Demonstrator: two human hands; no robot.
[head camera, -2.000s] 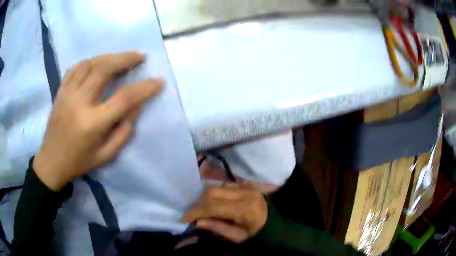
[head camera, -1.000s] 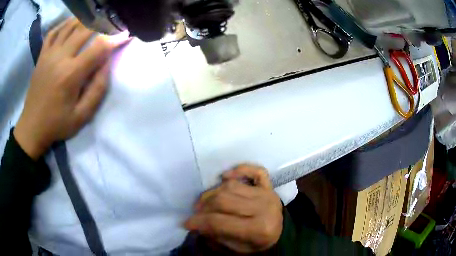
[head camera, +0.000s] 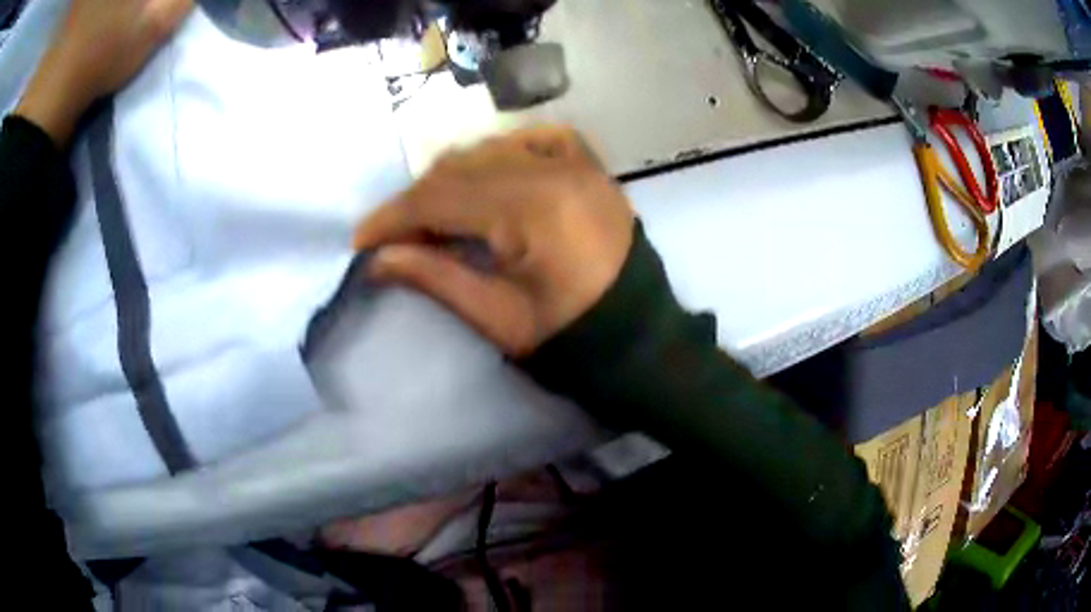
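Observation:
The light fabric panel (head camera: 239, 227) lies over the left of the table and hangs toward the lap, with a dark strip (head camera: 134, 323) running down it. My left hand (head camera: 114, 48) lies on the panel at the top left, partly cut off by the picture's edge. My right hand (head camera: 503, 233), blurred, grips the panel's edge between thumb and fingers and holds a fold of it up, its dark underside showing. The sewing machine head (head camera: 347, 18) is at the top; the needle is hidden in glare.
Black-handled shears (head camera: 784, 72) lie on the machine bed (head camera: 646, 90). Small scissors (head camera: 957, 191) with orange and red loops lie at the table's right end. A draped dark cloth (head camera: 921, 347), cardboard (head camera: 915, 478) and a green bin (head camera: 1003, 548) are at right.
My right hand has moved up and left from the table's front edge, folding the panel's edge over. My left hand has moved up toward the top left corner.

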